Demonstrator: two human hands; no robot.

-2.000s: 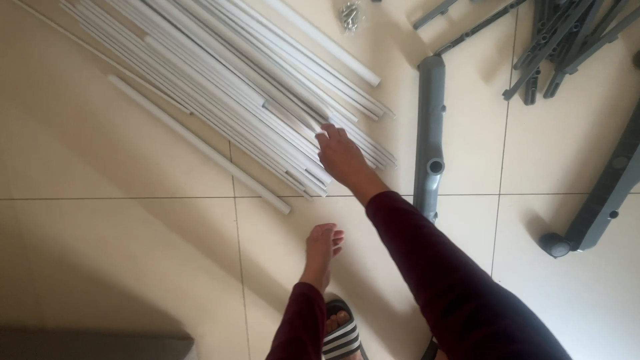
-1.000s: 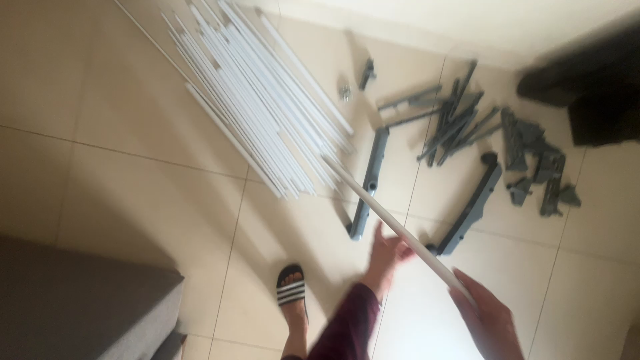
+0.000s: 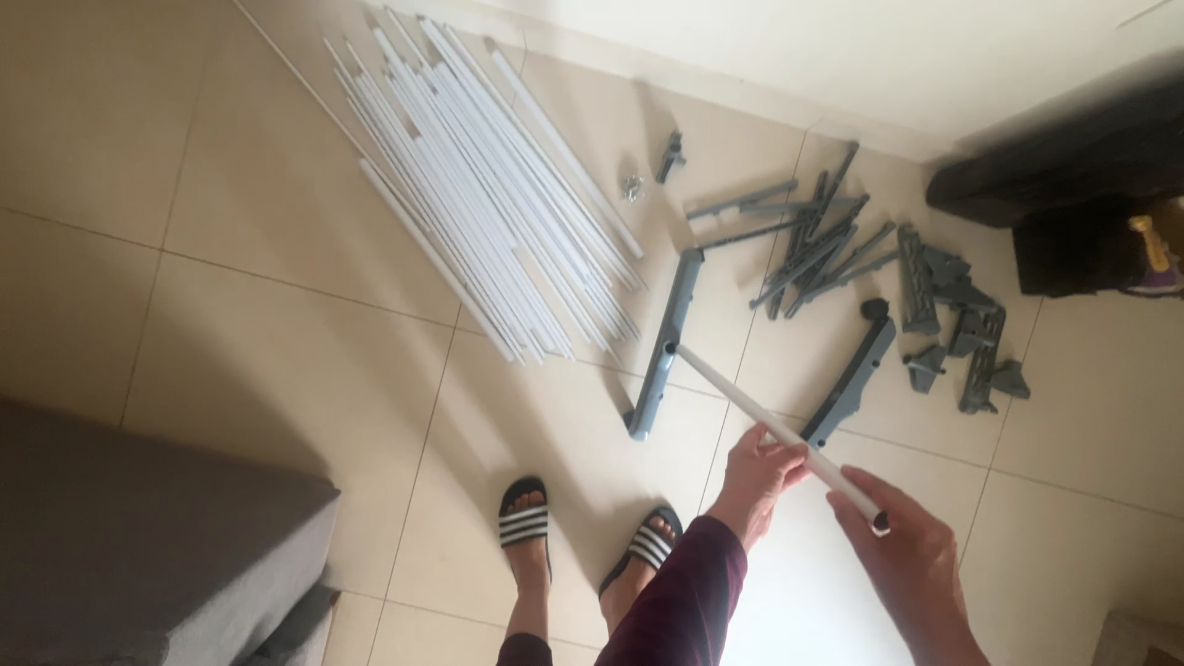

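Note:
A white tube (image 3: pixel 740 398) slants across the view, with its open near end by my right hand (image 3: pixel 911 546). My right hand is closed around that end. Farther along, the fingers of my left hand (image 3: pixel 758 481) grip the same tube. The tube's far end appears over a grey plastic foot bar (image 3: pixel 680 296) on the floor; whether they touch, I cannot tell. A second grey foot bar (image 3: pixel 851 384) lies beyond my hands.
Many white tubes (image 3: pixel 481 203) lie in a pile at upper left. Grey plastic bars (image 3: pixel 814 250) and brackets (image 3: pixel 971 324) are heaped at right. Small metal screws (image 3: pixel 632 189) lie near a grey clip (image 3: pixel 671 157). A grey sofa (image 3: pixel 166 536) stands at lower left, a black object (image 3: pixel 1036 157) at upper right.
Two seconds ago my right hand was at the tube pile. It has since lifted a tube away to the right, and my left hand has taken hold of it too. The view has widened.

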